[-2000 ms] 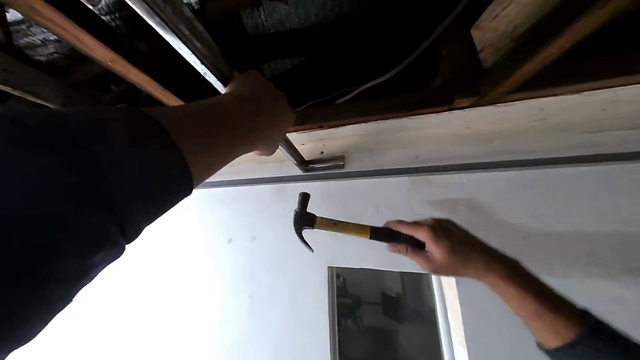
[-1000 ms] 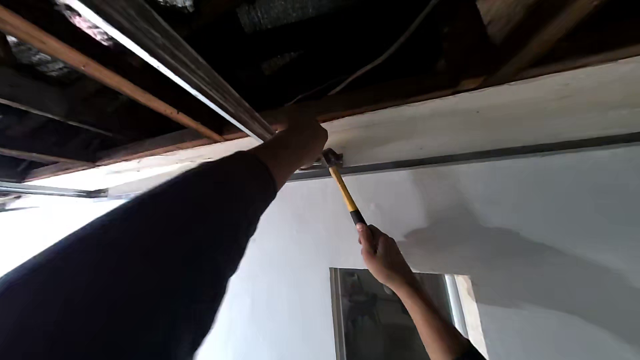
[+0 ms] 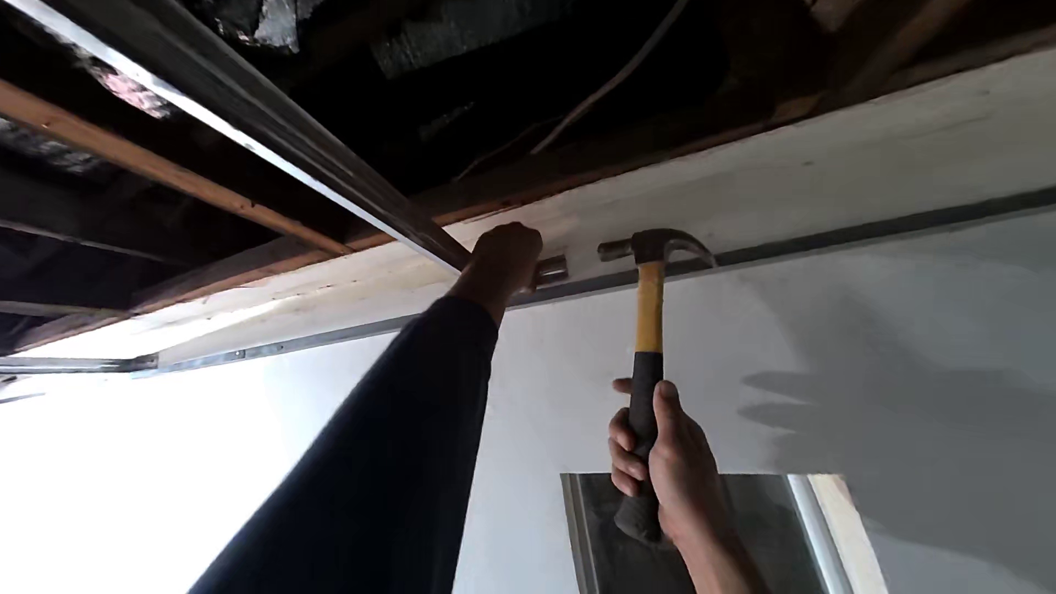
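Note:
A claw hammer (image 3: 650,307) with a yellow and black handle stands nearly upright in my right hand (image 3: 672,458), its head just in front of the wall channel. My left hand (image 3: 505,257) is raised to the upper wall, closed at the end of a long metal profile (image 3: 330,157) that slants down from the upper left. Out of the right side of that hand sticks a short shiny metal end piece (image 3: 551,271), a little left of the hammer's face. The fingers of my left hand are mostly hidden. A grey metal wall channel (image 3: 866,229) runs along the wall behind both hands.
Above is an open ceiling with wooden beams (image 3: 173,169) and a hanging cable (image 3: 615,81). Below the hands, the white wall (image 3: 544,396) has a framed window opening (image 3: 602,528). Another metal profile (image 3: 66,365) meets the channel at the far left.
Two seconds ago the metal end piece stood out above the channel, angled from my left hand. One second ago the hammer head was at that piece; now it is apart, to its right.

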